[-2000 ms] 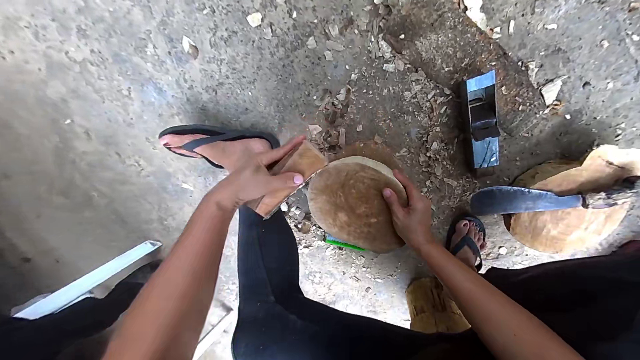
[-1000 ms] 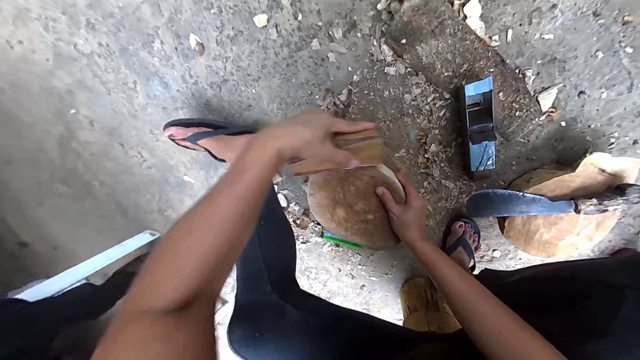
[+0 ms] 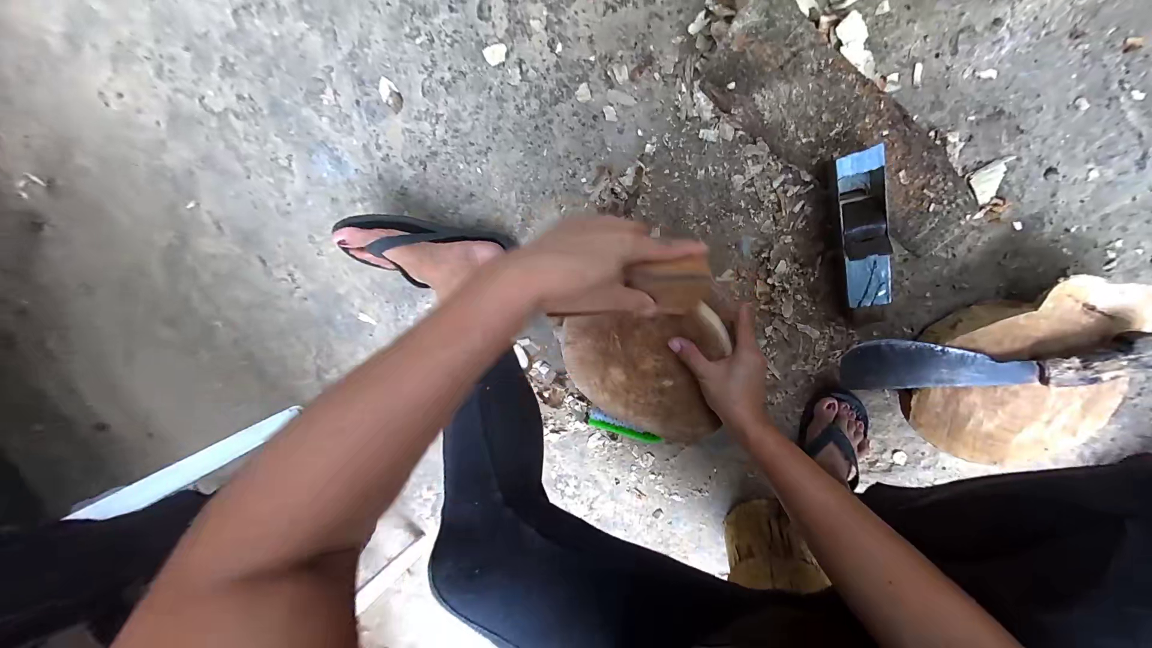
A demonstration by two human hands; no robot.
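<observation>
My left hand (image 3: 598,265) is closed around a wooden block (image 3: 670,281), held over the upper edge of a round wooden piece (image 3: 630,369). Motion blurs both the hand and the block, and the block's underside is hidden. The thumb of my right hand (image 3: 733,373) rests on the right side of the round piece, near its pale curved edge, with the fingers around the outer side. What supports the round piece is hidden. A green-edged object (image 3: 623,427) shows just below it.
A blue block-shaped tool (image 3: 864,225) with a central opening lies at the right. A broad-bladed knife (image 3: 940,365) rests across a cut wood piece (image 3: 1017,418). Wood chips (image 3: 783,216) litter the concrete. A log (image 3: 772,549) and two sandalled feet are nearby; a pale bar (image 3: 189,463) lies left.
My left hand and the wooden block have moved right from the round piece's left side to over its upper edge. My right hand stays at its right side.
</observation>
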